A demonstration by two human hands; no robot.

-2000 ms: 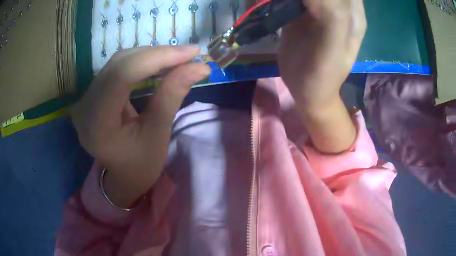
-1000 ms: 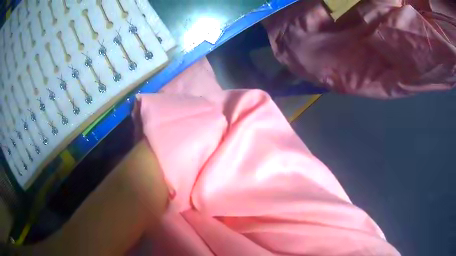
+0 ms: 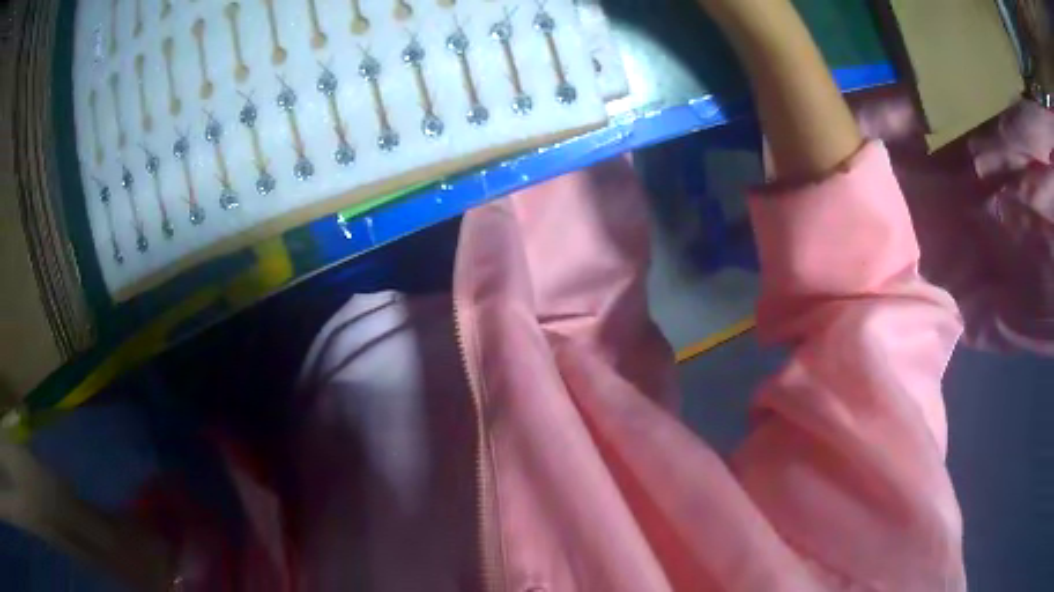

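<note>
The white foam board (image 3: 162,260) lies at the upper left, filled with rows of small metal pieces (image 3: 430,121). The pieces in the front rows have thin stems and glinting bluish round ends; those farther back look plain tan. My right forearm reaches up past the board's right side, and my right hand is cut off by the top edge. My left hand (image 3: 21,480) is dim, blurred and partly cut off at the left edge, beside the bench corner. Whether it holds anything cannot be told. No pliers show.
A brown cardboard stack (image 3: 46,231) stands left of the board, and another cardboard sheet (image 3: 959,69) lies at the upper right. Blue tape (image 3: 509,174) and yellow tape (image 3: 272,264) line the bench front. Another person's pink sleeve (image 3: 994,254) is at right.
The view has swung right, then partly back. My hands have left the front of the board, the right one upward out of the picture and the left one to the left edge. The pliers have gone from view.
</note>
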